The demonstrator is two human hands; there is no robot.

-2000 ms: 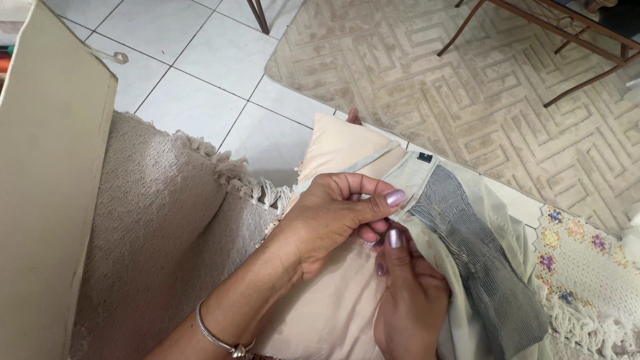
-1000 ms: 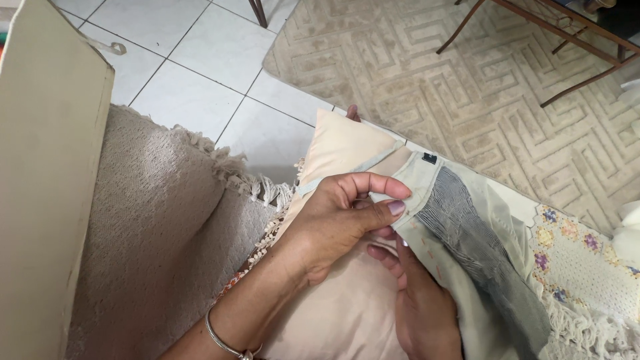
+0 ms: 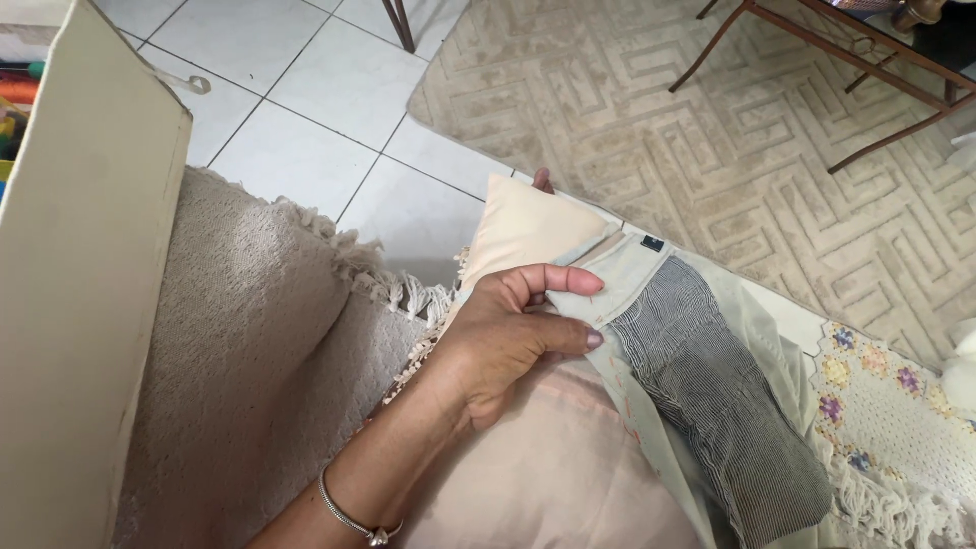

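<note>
A pale grey-green garment (image 3: 625, 274) lies over a peach pillow (image 3: 534, 457), its inside showing. A striped dark cloth piece (image 3: 709, 381), which looks like a pocket lining, is spread on it, and a small black label sits at its waistband. My left hand (image 3: 518, 320), with a silver bracelet at the wrist, has the garment's edge between thumb and fingers; the index finger is stretched out over the band. Orange stitches run along the edge below the thumb. My right hand is out of sight.
At the left stands a cream board or box lid (image 3: 91, 252), with coloured items behind it. A fringed beige woven cover (image 3: 244, 335) lies beside the pillow. Beyond are white floor tiles, a patterned rug (image 3: 625, 130) and a metal-legged table (image 3: 846, 57). A fringed crocheted cloth (image 3: 884, 404) lies at right.
My right hand was at the garment's edge by my left fingers and has gone out of view. My left index finger has straightened, and more of the edge with orange stitches shows.
</note>
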